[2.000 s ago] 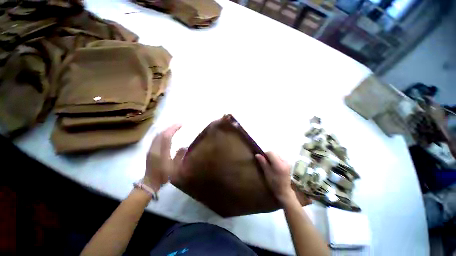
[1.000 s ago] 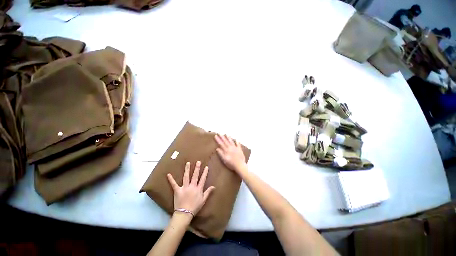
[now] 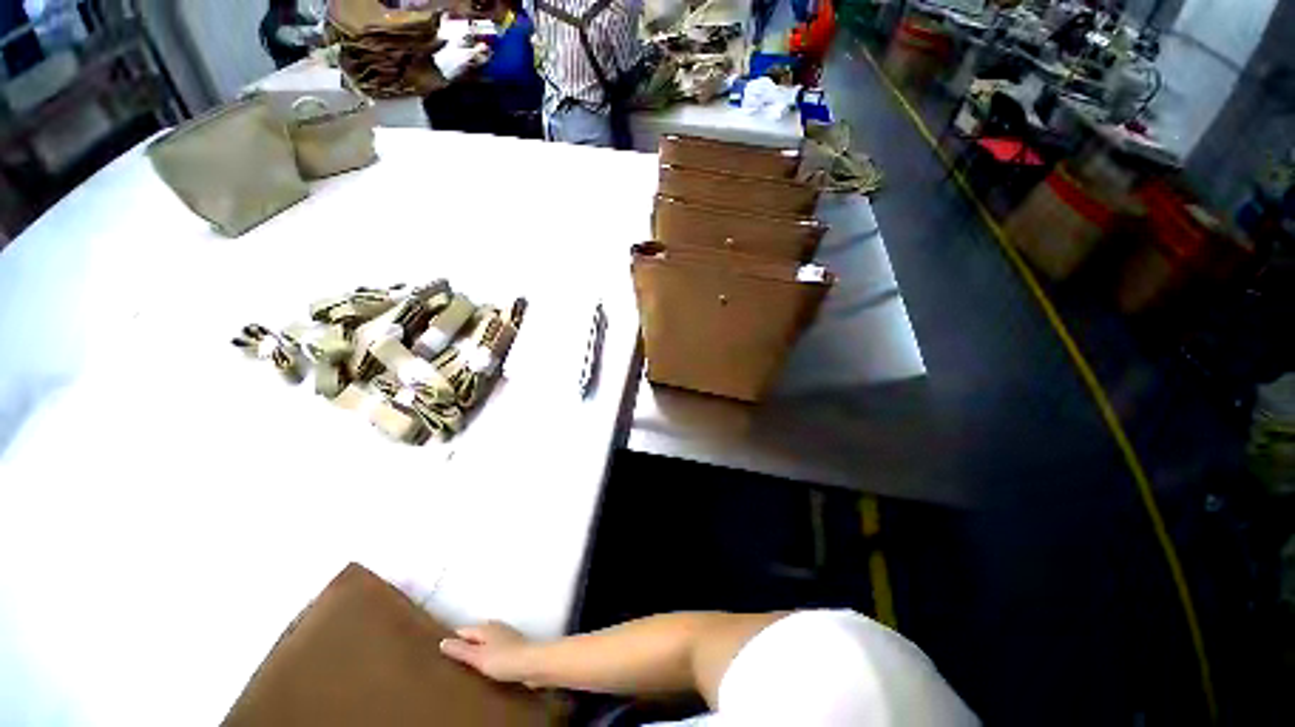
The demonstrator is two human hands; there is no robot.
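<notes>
A brown bag (image 3: 369,660) lies flat at the bottom left on the white table and is cut off by the picture's lower edge. My right hand (image 3: 490,653) rests on the bag's right side. Its fingers touch the bag, but whether they grip it is hard to tell. My left hand is out of the picture. Rolled khaki straps (image 3: 391,355) with white bands lie in a pile beyond the bag.
White table (image 3: 156,469). A white stack with a dark-lined side (image 3: 592,348) lies near its right edge. Upright brown bags (image 3: 731,320) stand in a row on a lower surface to the right. Two grey-beige bags (image 3: 235,156) stand at the far left. A person in a striped shirt (image 3: 585,57) is behind.
The view has swung right, bringing the upright brown bags and the factory floor into view. The brown bag now sits at the bottom left. My left hand has left the picture; my right remains on the bag.
</notes>
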